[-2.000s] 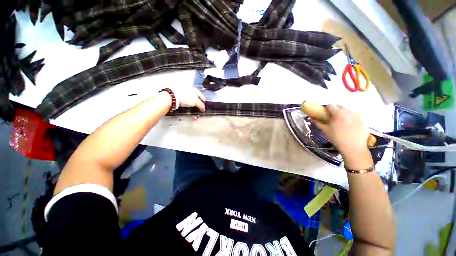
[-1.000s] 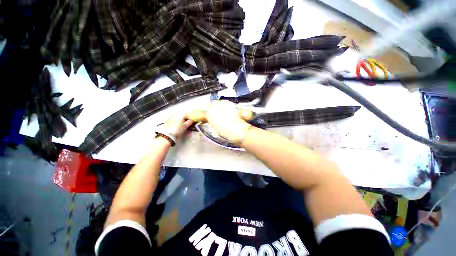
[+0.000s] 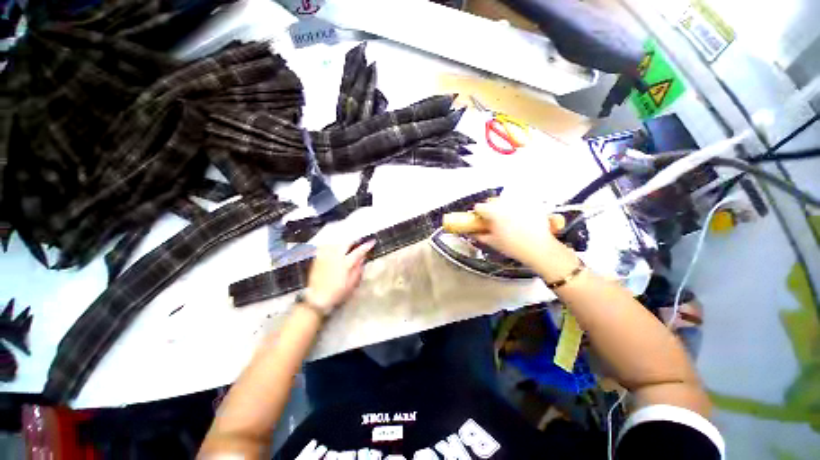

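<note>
A narrow dark plaid strip (image 3: pixel 270 282) lies flat along the near part of the white table. My left hand (image 3: pixel 336 273) rests on the strip near its middle; its fingertips touch the cloth, and I cannot tell whether they pinch it. My right hand (image 3: pixel 514 232) is shut on the light wooden handle of the steam iron (image 3: pixel 467 255). The iron's pointed metal plate is beside the strip's right part, with its tip towards the left; whether it touches the strip's edge is unclear.
A wider curved plaid stack (image 3: pixel 135 280) lies beyond the strip at left. A large heap of plaid pieces (image 3: pixel 144 135) fills the far left. Red and yellow scissors (image 3: pixel 503 133) lie at the far right. The iron's hose (image 3: pixel 665 178) trails right. A grey-blue tie (image 3: pixel 319 193) lies beyond the strip.
The iron in my right hand has moved right, away from my left hand. My left hand now lies on the strip, whose left end is uncovered. The view has shifted towards the right.
</note>
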